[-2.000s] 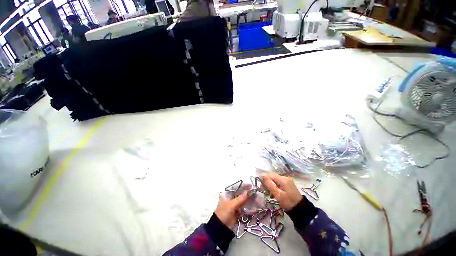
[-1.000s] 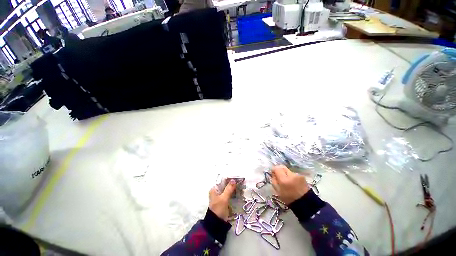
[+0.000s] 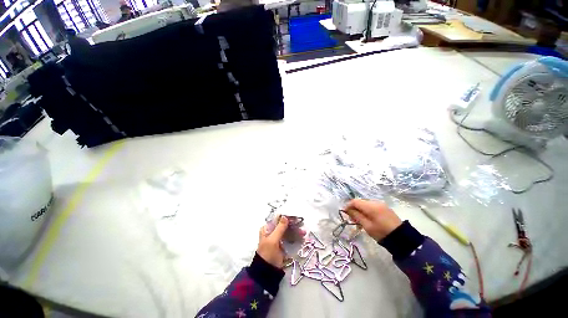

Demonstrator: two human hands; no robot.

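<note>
A loose pile of metal triangle rings lies on the off-white table between and below my hands. My left hand holds a small clear poly bag between thumb and fingers, with a dark metal outline at its top. My right hand pinches a dark metal ring at its fingertips, above the pile's upper right. Large clear poly bags of hardware lie just beyond my right hand.
Flat clear film lies at left, near a white plastic sack. A black fabric stack stands behind. At right are a fan, plastic scraps, a yellow-handled tool and snips.
My hands have moved apart. My right hand has moved right with metal hardware at its fingertips. A triangle ring now lies at the pile's right edge. The whole view has shifted slightly.
</note>
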